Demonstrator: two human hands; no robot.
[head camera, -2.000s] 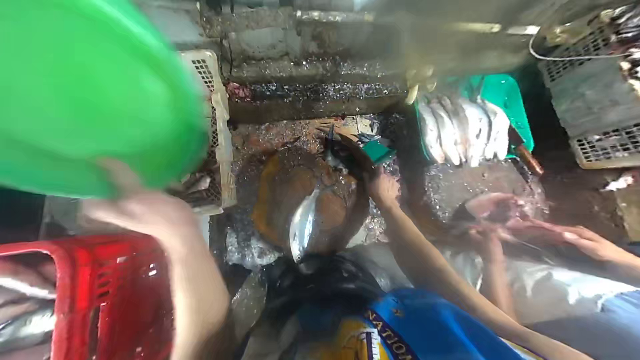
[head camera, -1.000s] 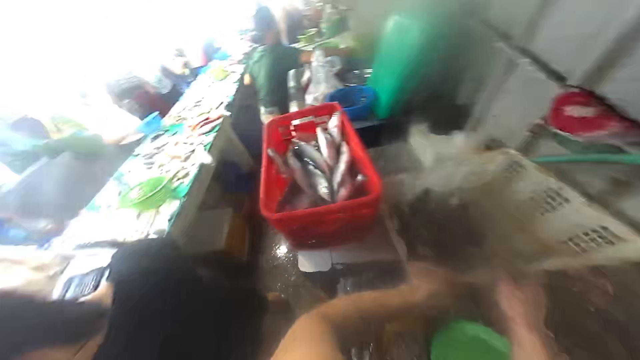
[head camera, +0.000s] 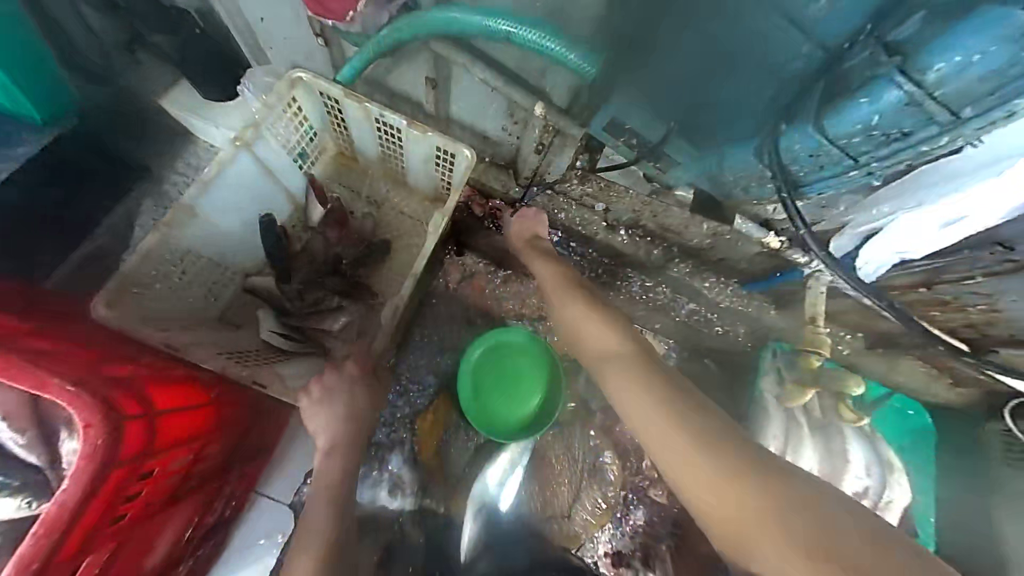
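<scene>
My left hand grips the near rim of a white plastic crate, which stands tilted and holds a heap of dark fish parts. My right hand is closed at the crate's far right side, by reddish scraps; whether it holds anything I cannot tell. Between my forearms a green plastic bowl rests on the wet work surface. A silvery fish lies just below it, beside a round wooden chopping block.
At the lower left stands a red crate with fish inside. On the right, a green basket holds several pale fish under a tap. A green hose and a black cable run along the back wall.
The view has swung back from the red crate and the stalls to the work surface. My left hand, at a large green basin two seconds ago, is now on the white crate.
</scene>
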